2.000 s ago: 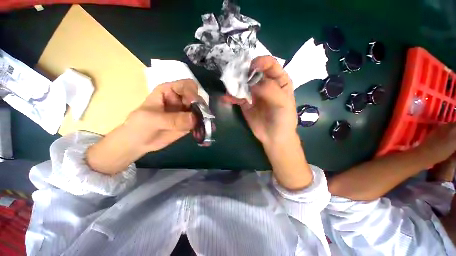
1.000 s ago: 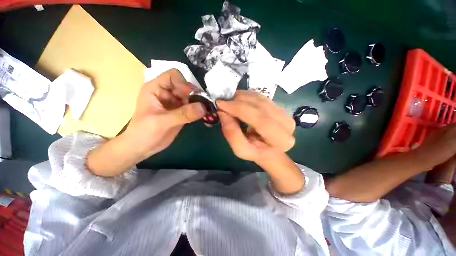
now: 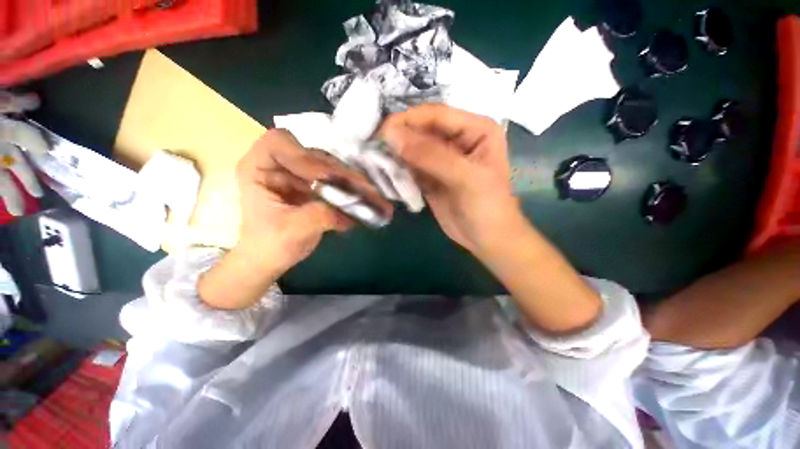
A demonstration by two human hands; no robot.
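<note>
My left hand [image 3: 285, 193] grips a watch head [image 3: 351, 203] at the fingertips, its shiny metal rim seen nearly edge-on and blurred. My right hand [image 3: 460, 167] pinches a white wipe [image 3: 384, 168] that hangs beside the watch head; whether they touch is unclear. A crumpled grey-black heap of used wipes [image 3: 399, 57] lies above my hands. Flat white wipes [image 3: 566, 77] lie to its right. Several waiting watch heads [image 3: 633, 114] lie dark and glossy right of my right hand, one with a white reflection [image 3: 585, 178].
A tan sheet [image 3: 189, 114] with a folded white wad [image 3: 168, 184] and a printed white bag [image 3: 96, 188] lie left. Red trays stand upper left [image 3: 132, 31] and right [image 3: 782, 149]. Another person's forearm [image 3: 724, 302] is at right. A white device [image 3: 68, 253] and whitish gloves [image 3: 19, 153] are far left.
My right hand, empty of a wipe one second ago, now holds a white wipe near the watch head. The view has shifted left, showing more at the left edge.
</note>
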